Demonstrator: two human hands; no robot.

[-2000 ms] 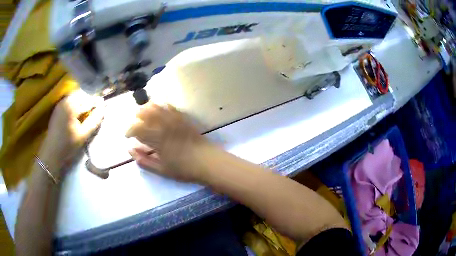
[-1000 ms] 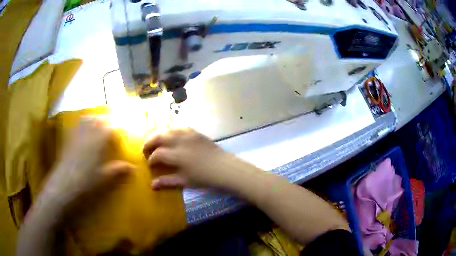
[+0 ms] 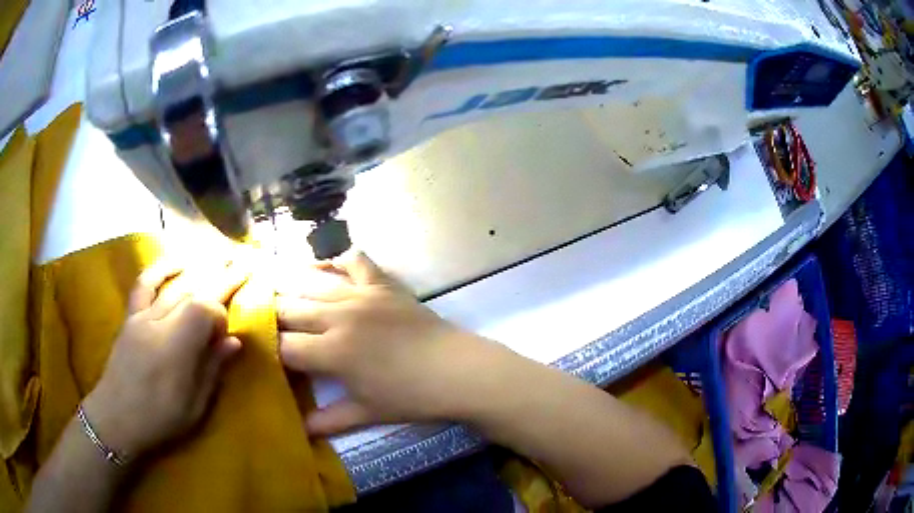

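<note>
A mustard-yellow garment panel (image 3: 259, 431) lies on the machine bed and hangs over the table's front edge. A folded strip runs along it towards the needle area, which is washed out by the bright lamp. My left hand (image 3: 180, 351) is on the panel left of the strip, fingers curled and pinching cloth just in front of the needle. My right hand (image 3: 351, 336) lies at the strip's right edge, fingertips on the cloth and bed, below the black edge guide (image 3: 329, 238). The white sewing machine head (image 3: 481, 90) stands over both hands.
More yellow cloth (image 3: 15, 301) lies at the far left. A measuring tape strip (image 3: 641, 331) runs along the table edge. Red-orange looped items (image 3: 792, 160) sit in a tray right of the bed. A blue crate (image 3: 718, 401) with pink fabric (image 3: 767, 346) stands below at the right.
The yellow panel has come onto the bed and up to the needle area. My left hand has moved from spread over the cloth to pinching it near the needle. The view has moved closer.
</note>
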